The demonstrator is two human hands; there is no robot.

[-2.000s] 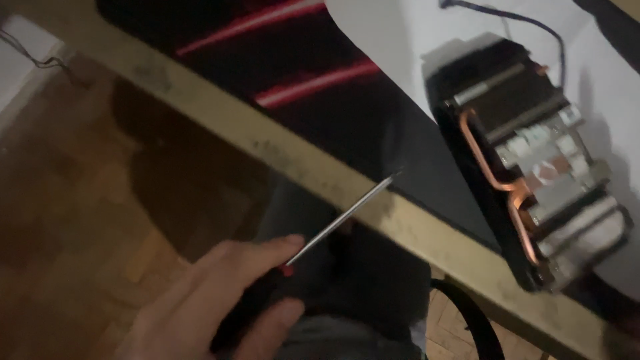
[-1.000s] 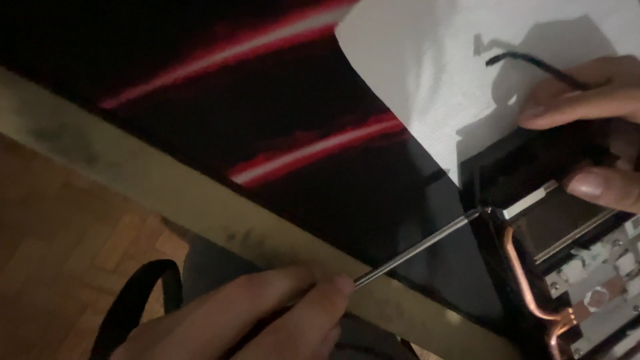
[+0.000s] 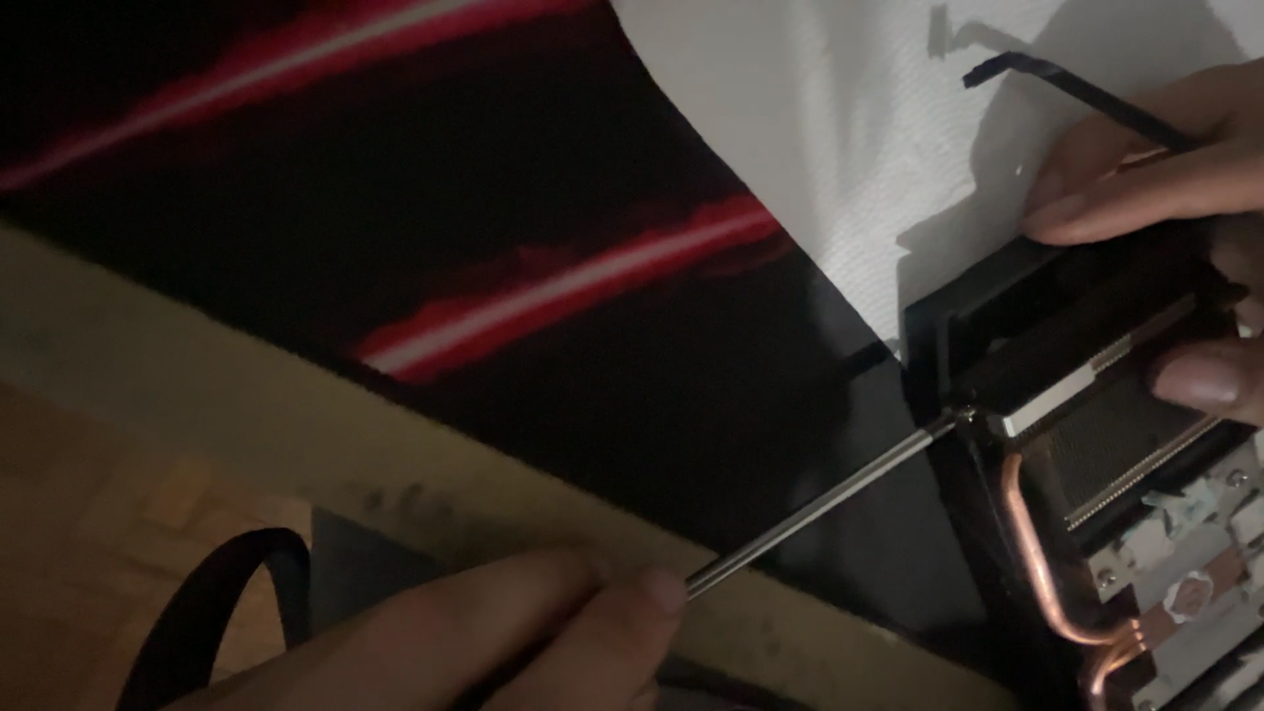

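At the lower middle, my left hand (image 3: 533,632) grips a screwdriver, whose long metal shaft (image 3: 820,509) slants up to the right. Its tip meets a small screw (image 3: 966,415) at the corner of a graphics card cooler (image 3: 1116,454) with fins and a copper heat pipe (image 3: 1032,563). My right hand (image 3: 1175,188) holds the cooler's black frame at the upper right, fingers on its far side and the thumb over the fins. A short dark cable (image 3: 1096,99) sticks out beside the right fingers. The screwdriver's handle is mostly hidden in the left hand.
Below the cooler lies a black mat (image 3: 553,434) with red streaks, beside a white sheet (image 3: 770,89). The worn table edge (image 3: 227,346) runs diagonally across the view. A black strap loop (image 3: 188,602) shows at the lower left, above a wooden floor (image 3: 69,513).
My right hand has come into view and taken hold of the cooler. The screwdriver tip, away from the cooler in the oldest frame, now touches its corner. The view has moved closer.
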